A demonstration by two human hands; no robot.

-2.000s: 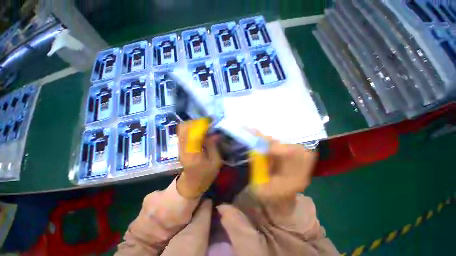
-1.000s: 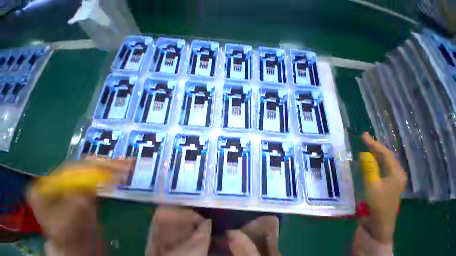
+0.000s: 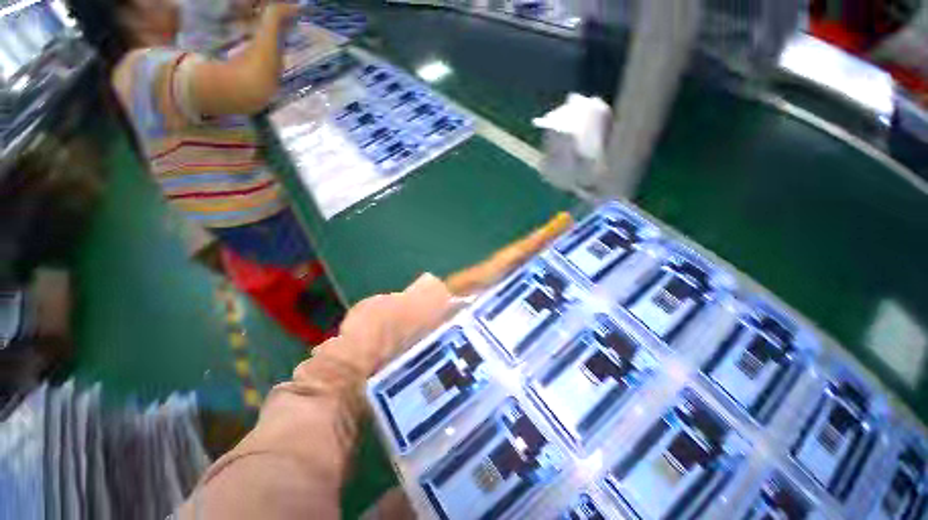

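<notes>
A clear blister tray (image 3: 590,462) fills the lower right, tilted and cut off by the picture's edge. Its pockets hold light-blue plastic housings (image 3: 593,368) with black inner parts. My left hand (image 3: 488,272) is at the tray's left edge, with a finger stretched along it and yellow at the fingertip. It holds that edge; part of the hand is hidden by the tray. My right hand is out of the picture.
A person in a striped shirt (image 3: 219,152) is at upper left, by a partly filled tray (image 3: 336,173) on the green bench (image 3: 407,229). A white bundle (image 3: 580,127) lies at a metal post (image 3: 651,91). Grey stacked trays (image 3: 102,457) stand at lower left. A red stool (image 3: 280,295) is beside the bench.
The view has swung left. The filled tray now lies at lower right, rotated and closer. My left hand has moved to its left edge; my right hand has gone out of view.
</notes>
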